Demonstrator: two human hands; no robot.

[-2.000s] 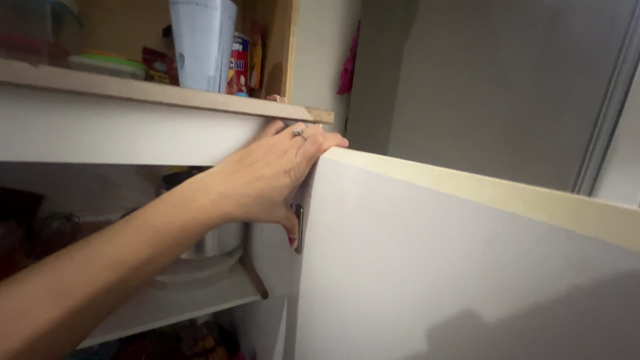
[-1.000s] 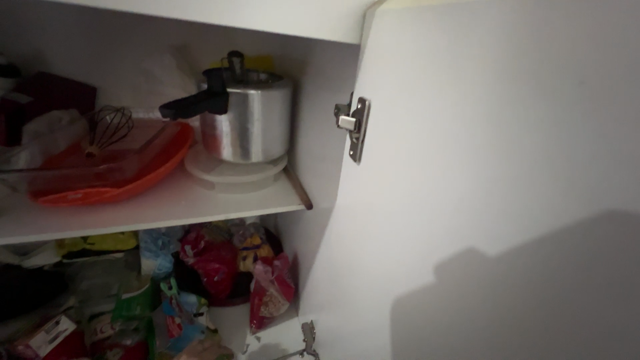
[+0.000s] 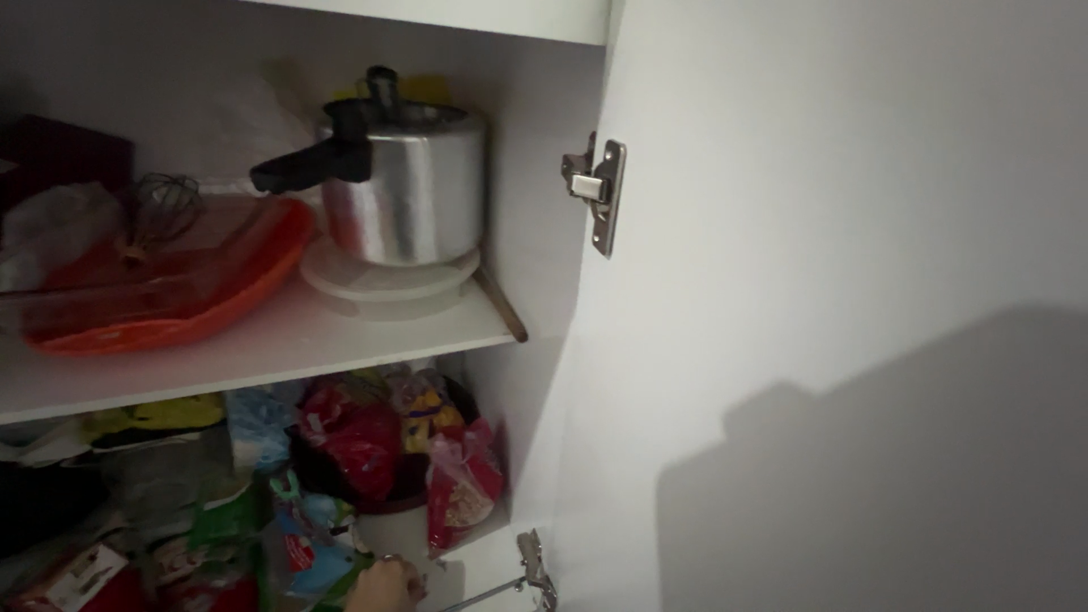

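Observation:
At the bottom edge of the head view, my left hand [image 3: 387, 585] is low in the cabinet, only partly in the frame. Its fingers look curled beside a green and blue packet [image 3: 319, 544]; whether they grip anything is hidden. Right of it is a lower metal hinge [image 3: 535, 565] with a thin rod. Pink and red plastic bags [image 3: 463, 489] lie above the hand on the lower shelf. My right hand is out of view.
A pressure cooker [image 3: 416, 187] rests on a pale round lid or plate [image 3: 387, 276] on the upper shelf [image 3: 408, 336], beside a red tray [image 3: 178, 327] and a wire whisk [image 3: 166, 208]. The open white door [image 3: 807, 212] fills the right side, with a hinge [image 3: 603, 200].
Two seconds ago my left hand was on the top edge of the door; one second ago no hand showed. Now it is at the bottom of the frame. The view has dropped to the shelves.

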